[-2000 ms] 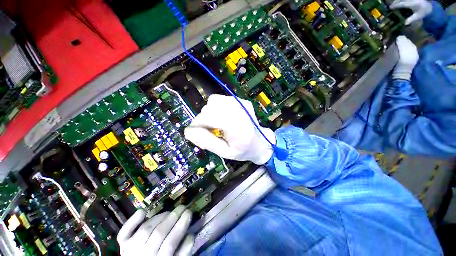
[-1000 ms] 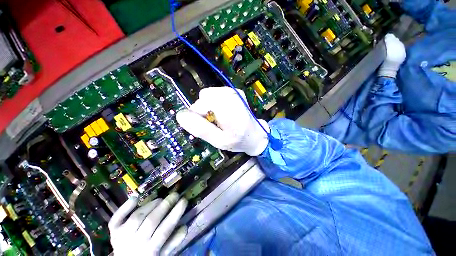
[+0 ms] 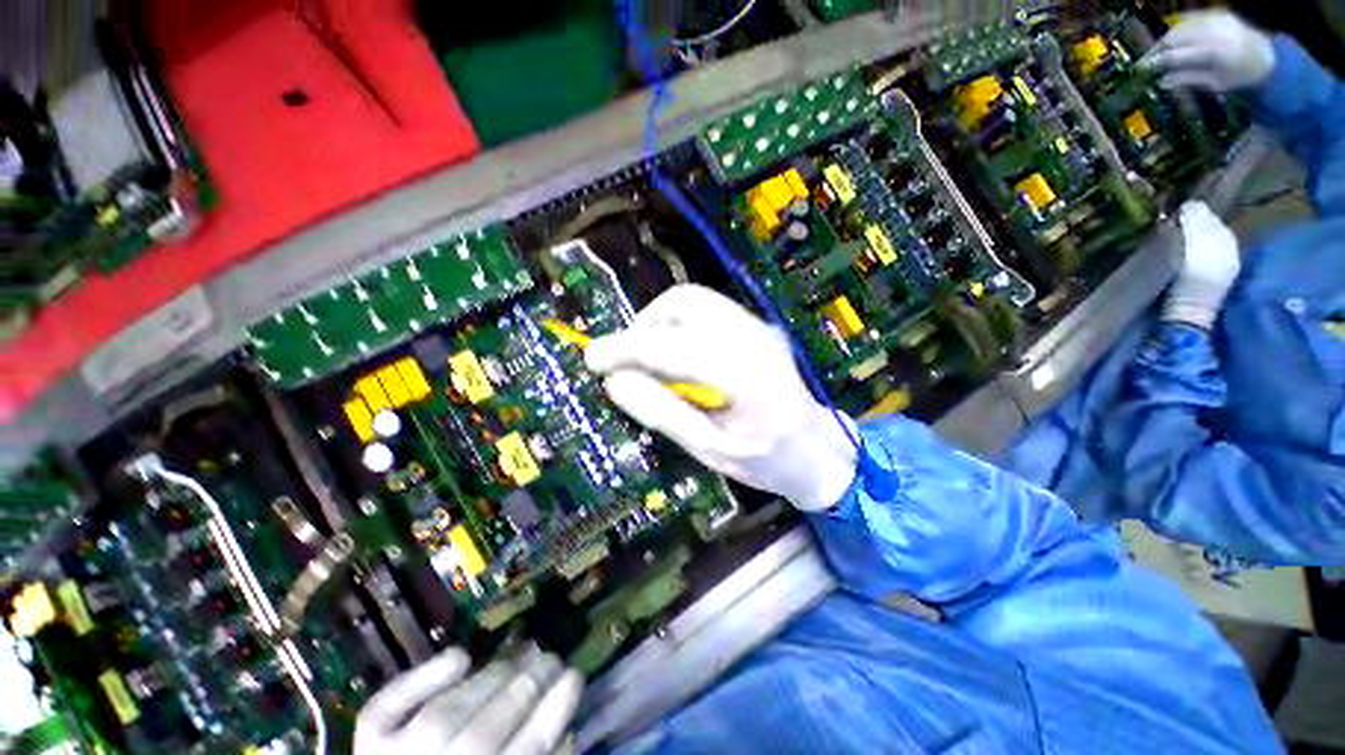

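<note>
My right hand (image 3: 723, 387), in a white glove, holds a thin yellow tool (image 3: 567, 336) like a pen. The tool's tip is over the upper right part of a crowded green circuit board (image 3: 502, 428); contact cannot be told. The board has yellow blocks (image 3: 387, 395) and two small round white-topped cans on its left side. A plain green strip (image 3: 391, 307) with rows of pale pins lies beyond it. My left hand (image 3: 475, 711), white-gloved and cut off by the bottom edge, rests at the board's near edge, with its fingertips at the dark carrier. It shows no tool.
More boards in dark carriers lie left (image 3: 162, 605) and right (image 3: 870, 221). A grey metal rail (image 3: 708, 627) runs along the near side. A blue coiled cord (image 3: 649, 74) hangs across the view. A red mat (image 3: 295, 162) is beyond. Another person's gloved hands (image 3: 1207, 266) are at right.
The view has shifted, so the boards sit further right. The yellow tool now points out past my right fingertips over the board; before, only a small part showed. My left hand stays at the near edge.
</note>
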